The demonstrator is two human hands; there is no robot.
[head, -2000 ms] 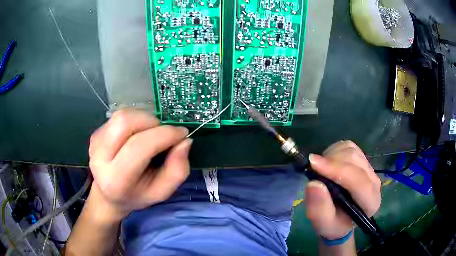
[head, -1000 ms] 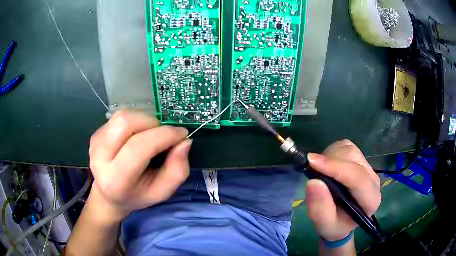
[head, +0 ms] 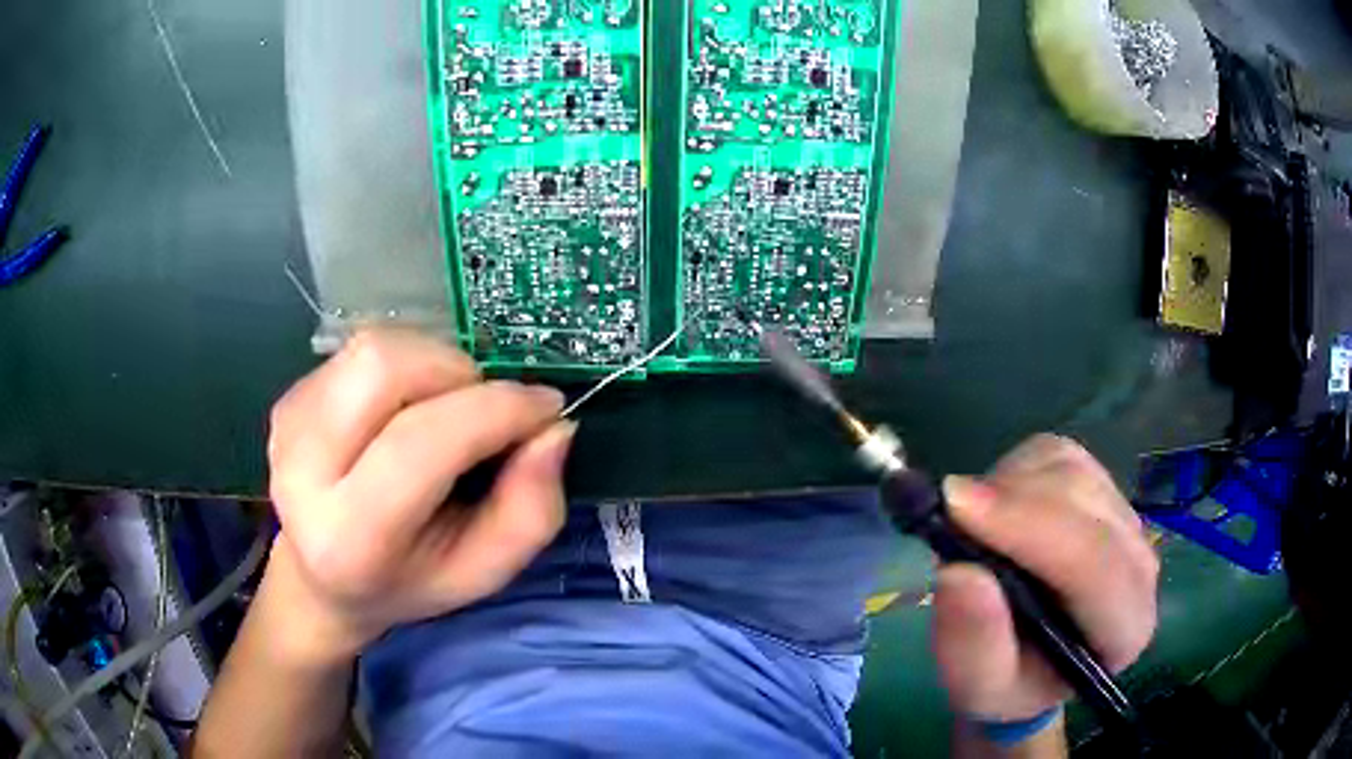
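Observation:
Two long green circuit boards lie side by side, a left board [head: 552,223] and a right board [head: 774,223], covered in silvery joints and small black chips. My left hand [head: 423,482] pinches a thin solder wire [head: 615,372] whose end is at the lower left edge of the right board. My right hand [head: 1045,578] holds a soldering iron [head: 927,512] like a pen. The iron's greyish tip is blurred, over the lower part of the right board, to the right of the wire's end. Whether it touches the board cannot be told.
The boards lie on a translucent grey mat [head: 356,178] on the dark green bench. Blue-handled nippers [head: 22,208] lie at the left. A cream tub with silvery fill [head: 1079,74], a yellow-brown sponge tray [head: 1194,267] and black equipment [head: 1268,193] stand at the right.
The iron and my right hand have moved slightly right and down, and the tip has parted from the wire's end. The boards appear shifted slightly left. My left hand is nearly still.

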